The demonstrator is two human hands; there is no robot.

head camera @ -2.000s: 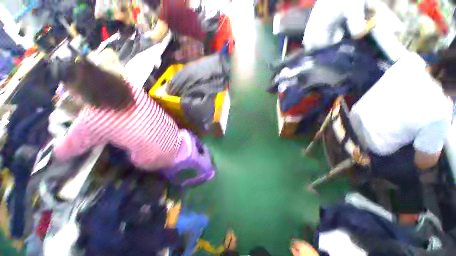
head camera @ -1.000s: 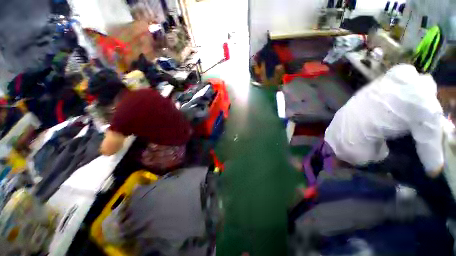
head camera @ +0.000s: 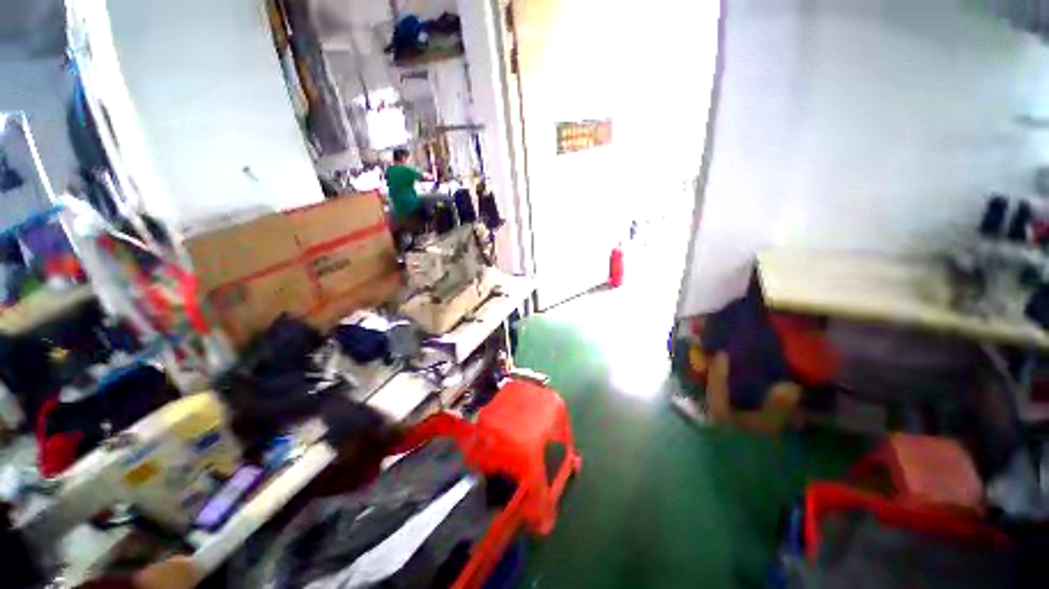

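Note:
Neither of my hands can be made out. A red-orange basket [head camera: 489, 550] at the bottom centre-left lies nearest in front of me. It holds dark grey cloth [head camera: 345, 518] with a white strip or piece across it. A red plastic stool [head camera: 531, 431] stands right at its far side. A second red basket [head camera: 897, 504] with dark cloth is at the bottom right, with another red stool [head camera: 934, 469] behind it. The near parts are blurred.
Green floor [head camera: 644, 495] runs between the baskets to a bright doorway [head camera: 621, 150] with a red extinguisher [head camera: 617, 267]. A sewing machine [head camera: 150, 460] and a large cardboard box [head camera: 299, 262] stand left. A light table [head camera: 851, 288] is right. A person in green is far back.
The view has moved forward along the aisle and lifted towards the doorway. The yellow basket and the person in white have left the picture. The red basket and stool are now much nearer.

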